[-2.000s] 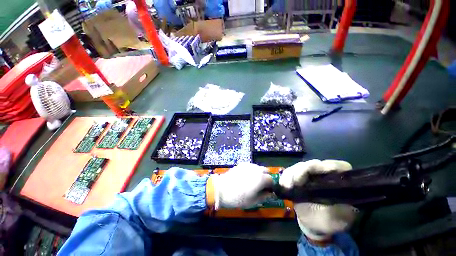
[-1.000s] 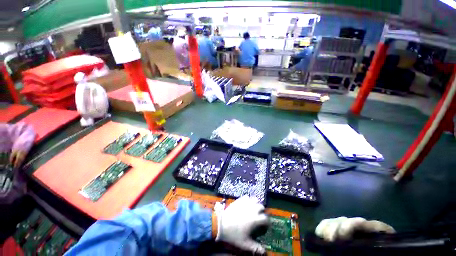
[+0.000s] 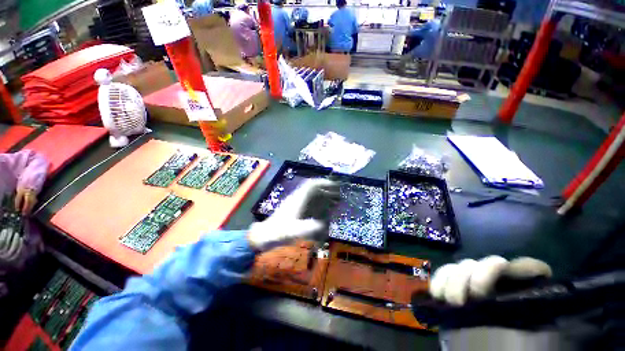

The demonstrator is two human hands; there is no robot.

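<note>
The orange-brown fixture (image 3: 373, 281) lies in front of me with its cut-outs bare. My left hand (image 3: 295, 216), in a white glove, is blurred above the fixture's left part and the front of the left tray (image 3: 274, 199). A dark blurred patch shows at its fingers; I cannot tell whether it is a held thing. My right hand (image 3: 486, 281), gloved, is closed around the black electric screwdriver (image 3: 548, 298) at the lower right, beside the fixture's right end. The middle tray (image 3: 360, 212) holds tiny screws. The right tray (image 3: 419, 209) holds mixed silver hardware.
Several green circuit boards (image 3: 156, 223) lie on the orange foam mat (image 3: 89, 199) at left. Clear bags (image 3: 336, 152), a pen (image 3: 488, 201) and a clipboard (image 3: 493, 161) lie behind and right of the trays. Another person's hand (image 3: 26, 200) is at the far left.
The green board that lay in the fixture is no longer there. My left hand has moved up and left from the fixture. My right hand still holds the screwdriver, now slightly higher in view.
</note>
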